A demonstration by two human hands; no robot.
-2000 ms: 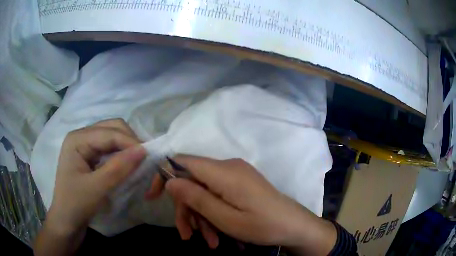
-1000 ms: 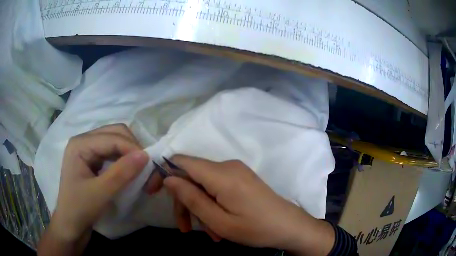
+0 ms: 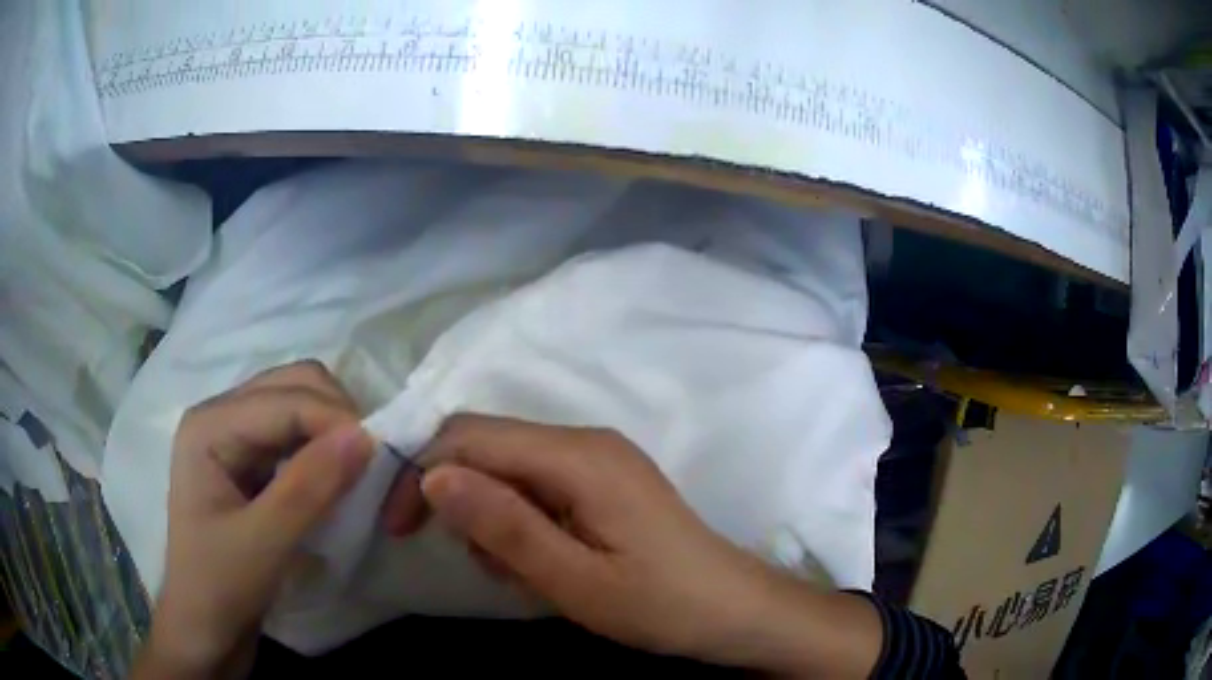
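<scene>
A large white garment (image 3: 665,345) lies heaped over my lap below the table edge. My left hand (image 3: 266,478) pinches a folded edge of it between thumb and fingers. My right hand (image 3: 572,531) is just right of it, fingertips close together at the same edge. A thin dark point (image 3: 399,454) shows between the two hands, at the right fingertips; the rest of that small tool is hidden in my right hand. Its exact kind cannot be told.
The white table (image 3: 465,100) with a printed ruler scale and brown edge crosses above my lap. More white cloth (image 3: 80,239) hangs at left. A cardboard box (image 3: 1017,531) with black lettering and a yellow tube (image 3: 1050,403) are at right.
The two dark tool tips seen apart earlier now show as one thin point at the cloth. My right fingers have closed in. The table edge sits slightly lower in view.
</scene>
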